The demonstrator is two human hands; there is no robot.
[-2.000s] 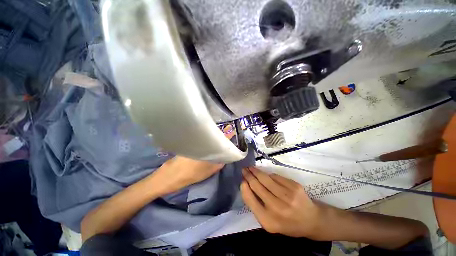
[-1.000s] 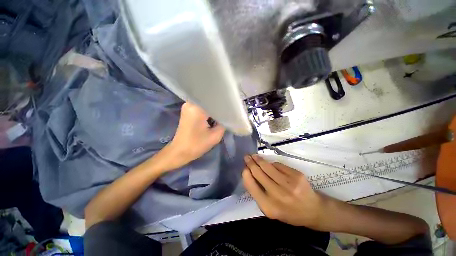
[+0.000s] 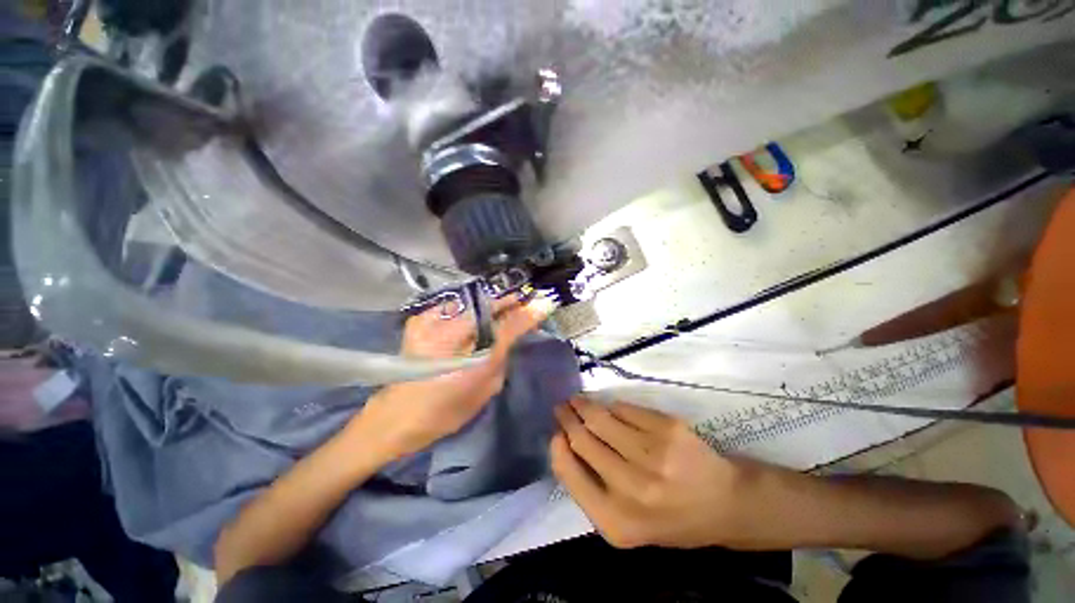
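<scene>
The grey-blue garment cloth (image 3: 477, 454) lies bunched on the machine table, its right edge near the needle area. My left hand (image 3: 442, 395) grips the cloth, its fingertips beside the presser foot (image 3: 501, 283) and partly hidden by the machine's curved pale cover. My right hand (image 3: 642, 471) has its fingertips together on the cloth's right edge, just below the foot. A narrow grey strip (image 3: 813, 401) runs from the needle area to the orange reel (image 3: 1055, 318) at the right edge. The sewing machine head (image 3: 318, 106) fills the upper left.
Black snips (image 3: 727, 200) and an orange and blue tool (image 3: 772, 169) lie behind the black table seam. A wooden-handled awl (image 3: 931, 318) lies near the reel. A ruler scale (image 3: 849, 386) runs along the table front. A yellow item (image 3: 914, 100) is upper right.
My left hand has moved right, from beside the cover to the presser foot. The view has shifted, so the machine head and snips appear further left. My right hand stays nearly in place.
</scene>
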